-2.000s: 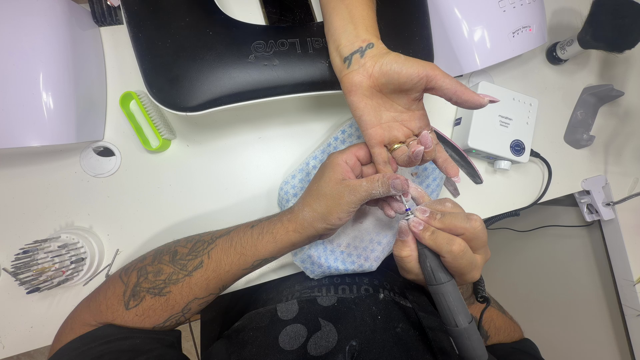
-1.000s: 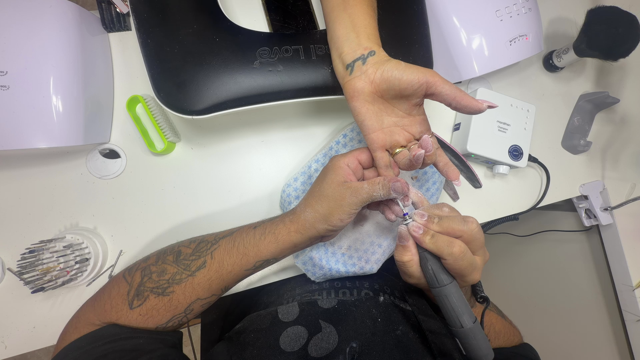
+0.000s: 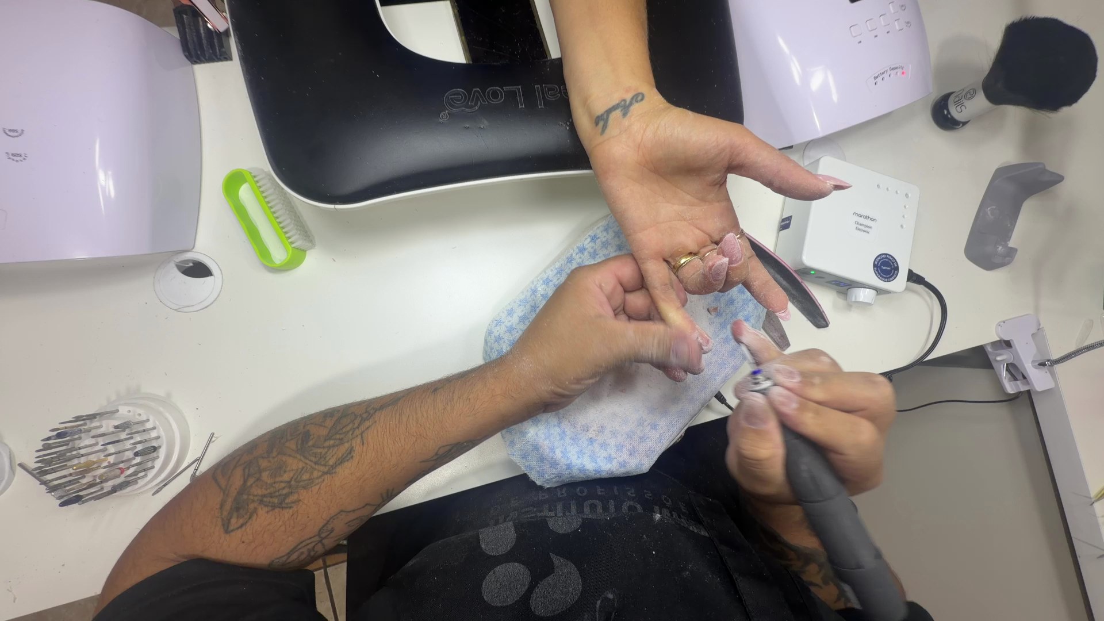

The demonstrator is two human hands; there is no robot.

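Another person's hand (image 3: 668,181) lies palm up, coming from the top over a black armrest, with gold rings and long nails. My left hand (image 3: 604,328) grips one of its fingers near the tip; my thumb is blurred. In my right hand (image 3: 811,414) is a grey electric nail drill handpiece (image 3: 832,517), its thin bit pointing up and left, apart from the held finger. Beneath the hands lies a blue-and-white star-patterned cloth (image 3: 604,431) with dust on it. A curved nail file (image 3: 789,285) sits beside the other person's fingers.
The white drill control box (image 3: 858,220) stands at right with a cable. Nail lamps (image 3: 86,129) (image 3: 819,69) flank the black armrest (image 3: 414,121). A green nail brush (image 3: 259,220) and a round holder of drill bits (image 3: 103,453) are at left. A black-bristled brush (image 3: 1039,65) and grey cradle (image 3: 1005,216) lie far right.
My right hand has moved the drill to the right, away from the held fingertip, where it was a second ago. My left hand still holds the finger.
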